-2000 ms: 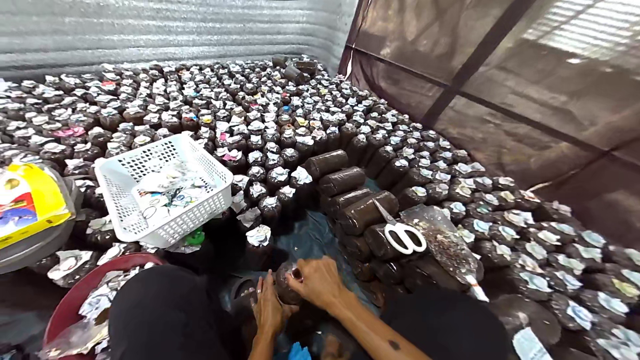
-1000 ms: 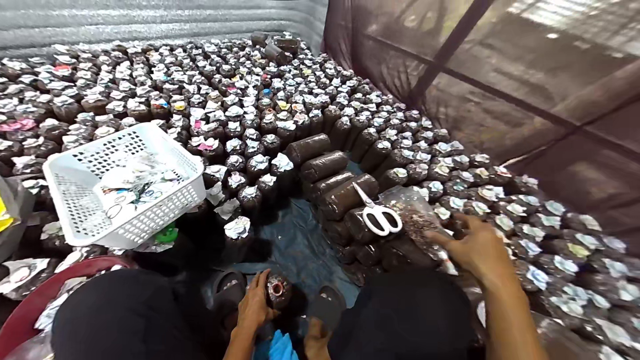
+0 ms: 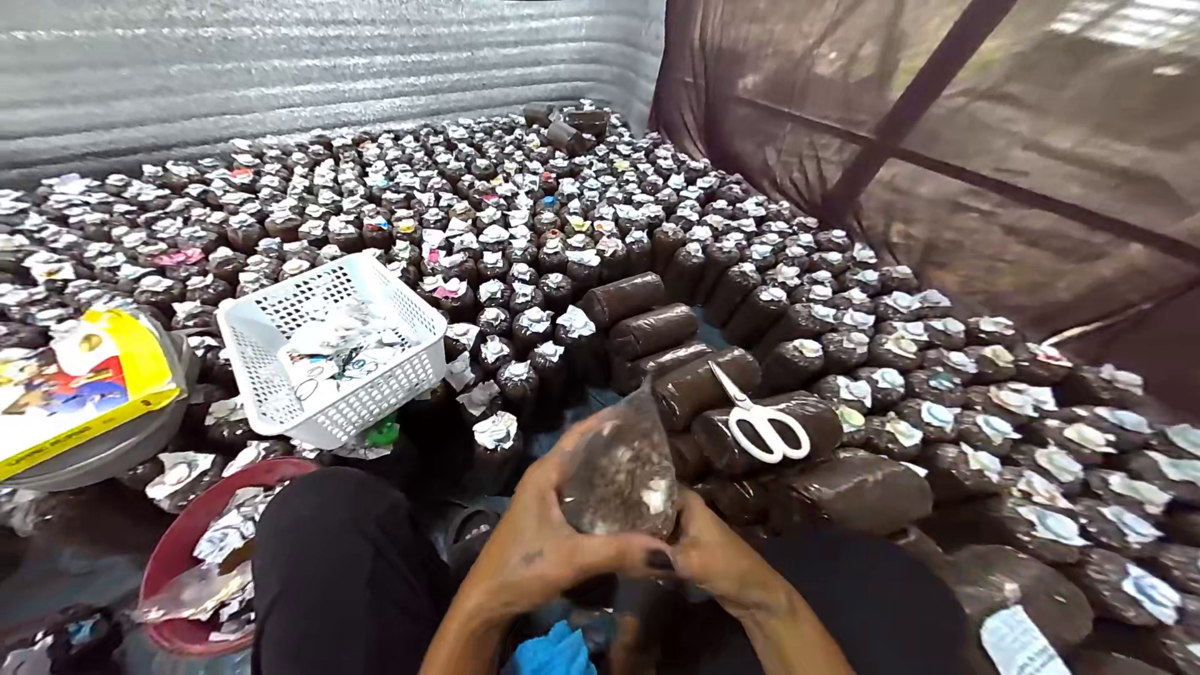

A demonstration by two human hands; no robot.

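Observation:
Between my knees, a clear plastic bag of brown and whitish grainy material (image 3: pixel 619 469) is held up in both hands. My left hand (image 3: pixel 544 534) grips its left side, and my right hand (image 3: pixel 708 548) is closed around its lower right. White-handled scissors (image 3: pixel 769 433) lie on dark, filled plastic bags (image 3: pixel 816 427) that rest on their sides just right of the held bag. Below my hands a blue cloth or glove (image 3: pixel 553 650) shows. The dark bag that stood between my feet earlier is hidden behind my hands.
A white plastic basket (image 3: pixel 398 370) holds paper pieces and rubber bands. Left of it a yellow printed packet (image 3: pixel 141 370) lies on a grey container. A red basin (image 3: pixel 173 572) holds paper scraps. Rows of upright dark bags with paper-covered tops (image 3: pixel 525 328) spread to a silvery wall and dark netting.
My right hand has brought the clear bag from beside the scissors to between my knees. My left hand has left the dark bag's open top and now holds the clear bag too.

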